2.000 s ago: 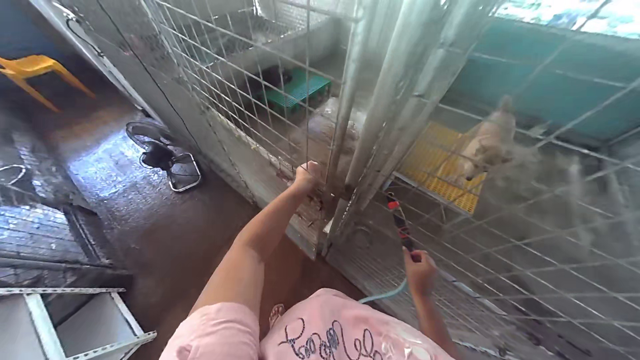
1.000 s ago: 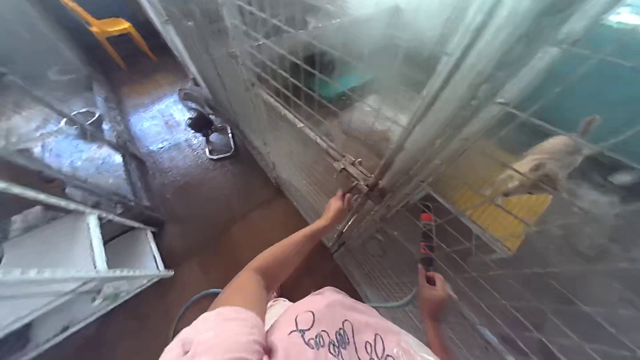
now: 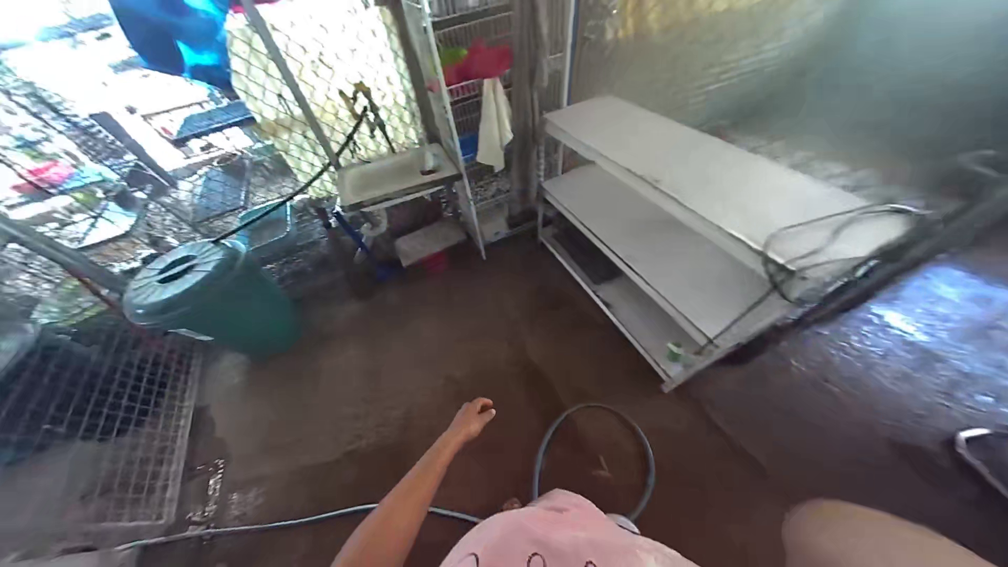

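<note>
My left hand (image 3: 472, 419) hangs over the wet brown floor, away from any object, its fingers loosely curled; whether they are closed is unclear, and nothing shows in it. A grey-blue hose (image 3: 331, 514) runs along the floor below my left forearm and makes a loop to the right of that hand. Only part of my right arm shows at the bottom right edge, blurred; my right hand and whatever it holds are out of the picture. My pink shirt with dark lettering covers the bottom middle.
A green lidded bin (image 3: 228, 303) stands at the left, near a wire mesh panel (image 3: 150, 441). A sink (image 3: 402, 175) is against the chain-link fence. The white tiered shelf (image 3: 693, 189) stands at right, with a wire coil on top. Part of a metal frame (image 3: 980, 457) lies at the right edge.
The view has swung far to the left, from the cage doors to the sink and bin. My left hand has left the cage door latch. My right hand, earlier holding a hose nozzle, is out of sight.
</note>
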